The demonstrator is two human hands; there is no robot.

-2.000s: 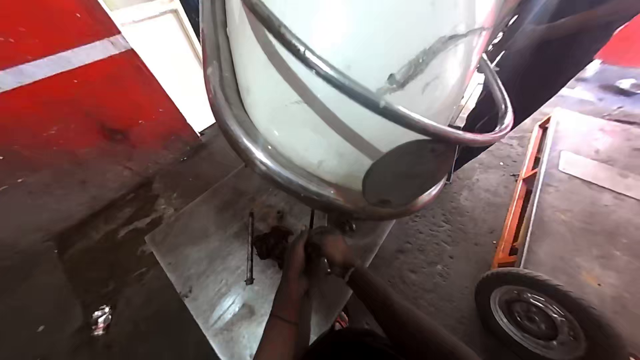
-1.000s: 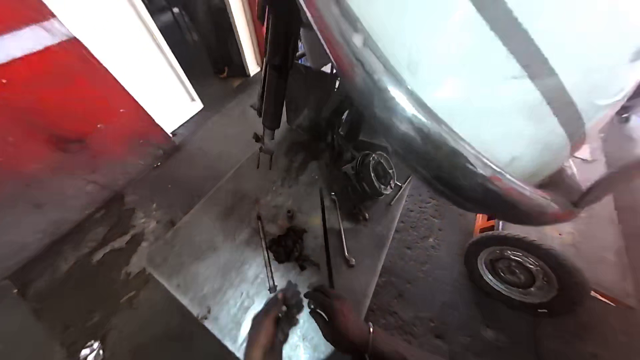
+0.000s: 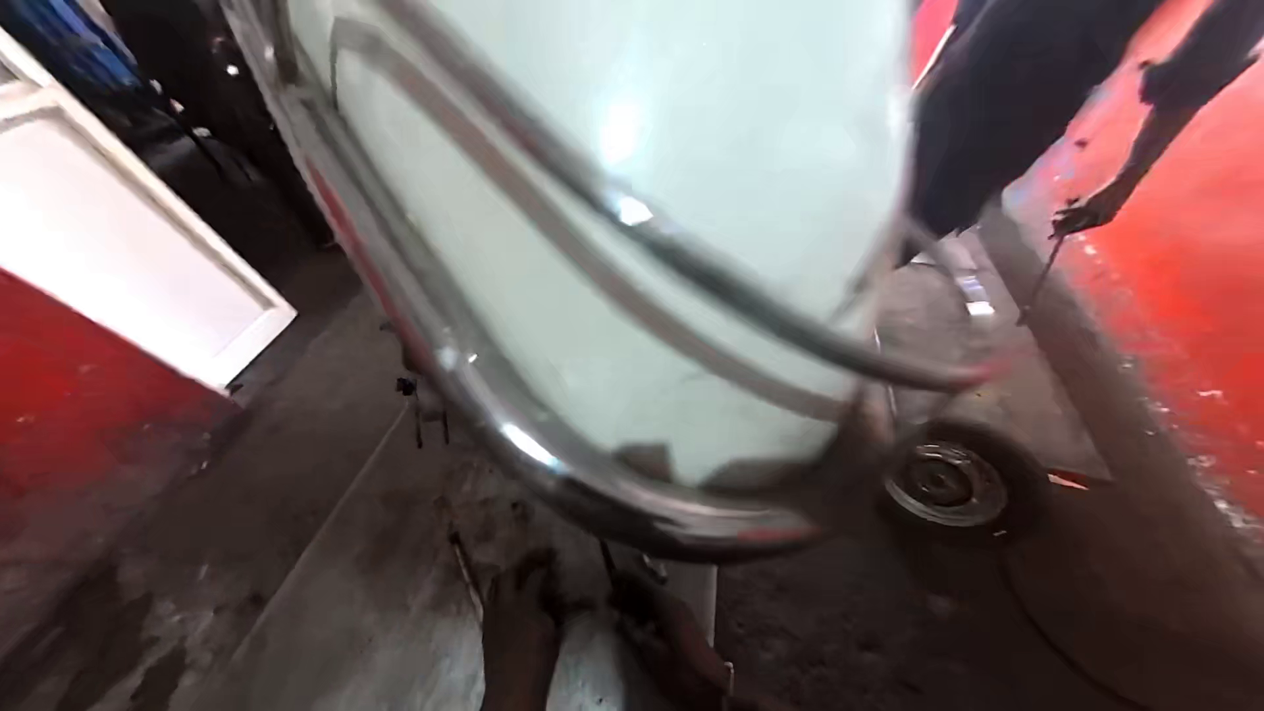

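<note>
My left hand point(image 3: 521, 617) is low in the view, over a pale metal sheet point(image 3: 365, 612) on the floor, beside a thin metal rod or bolt point(image 3: 465, 573). Dark matter shows at its fingertips; whether it grips this I cannot tell. To its right, my right hand point(image 3: 660, 617) is near a dark thin bar point(image 3: 606, 559) and a metal tool end point(image 3: 654, 567). Blur and shadow hide its fingers. Above both hands hangs a pale green vehicle body panel point(image 3: 632, 326) with a curved chrome tube bar point(image 3: 533, 449) along its edge.
A wheel with a tyre point(image 3: 946, 484) lies at the right. A person in dark clothing point(image 3: 1017, 109) stands at the upper right, one hand point(image 3: 1091, 209) holding a thin tool. A white panel point(image 3: 148, 227) leans at the left by a red wall point(image 3: 89, 395).
The view has swung, so the green panel now covers the dark hub-like part and most of the tools seen a second ago. The left hand has moved up to the dark matter on the sheet.
</note>
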